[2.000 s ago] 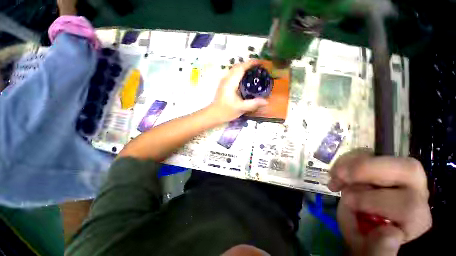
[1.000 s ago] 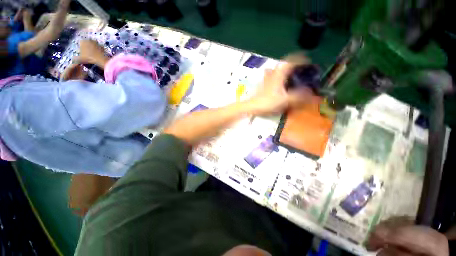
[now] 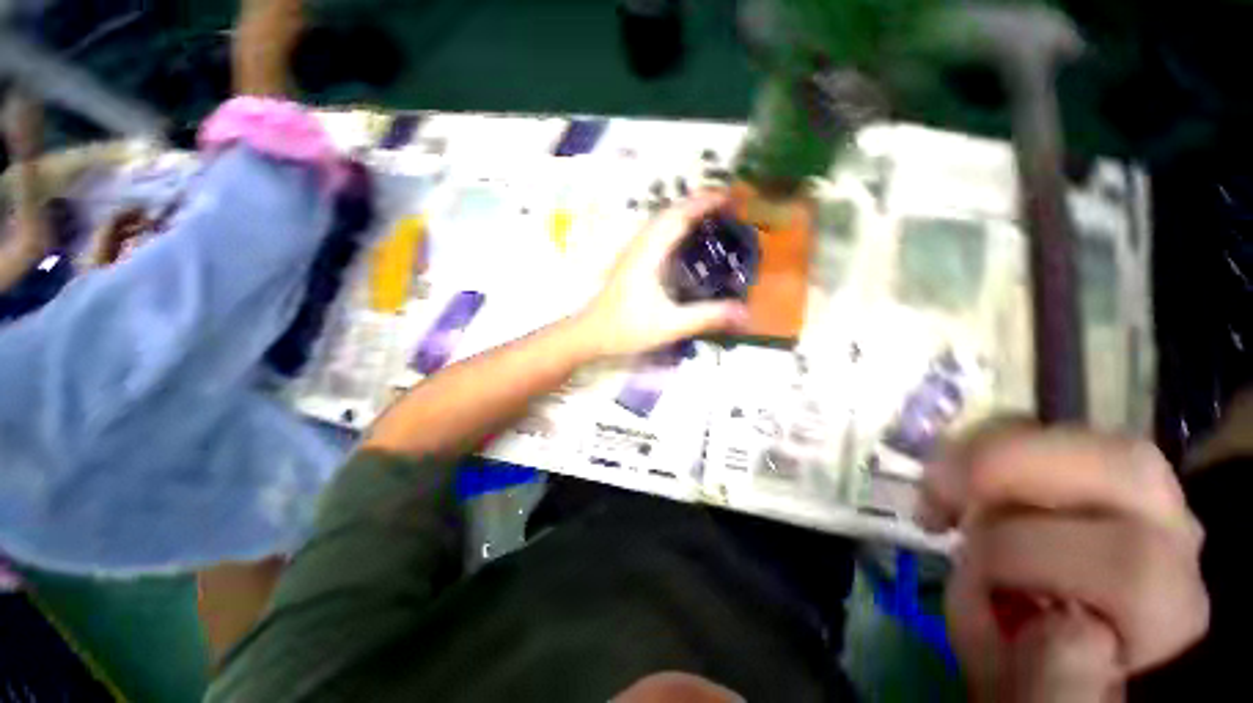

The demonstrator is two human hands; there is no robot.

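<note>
My left hand [image 3: 639, 295] is curled around a dark round housing [image 3: 713, 257], at the left part of the orange press pad [image 3: 781, 268]. The green press body [image 3: 804, 103] stands just above the pad, blurred. My right hand [image 3: 1072, 536] grips the lower end of the long dark press lever [image 3: 1051, 275]. A bit of red shows at my right hand. Whether the press tip touches the housing I cannot tell.
A co-worker's blue sleeve with a pink cuff [image 3: 268, 131] reaches over the bench at left, beside dark parts. Small dark pieces [image 3: 667, 192] lie near the pad. A yellow piece [image 3: 399, 264] lies on the printed paper cover [image 3: 522, 261]. The dark green conveyor runs beyond.
The view swung left and is back on the press. My left hand, holding a housing off the pad's upper left corner a second ago, now has one at the pad. My right hand stays on the lever.
</note>
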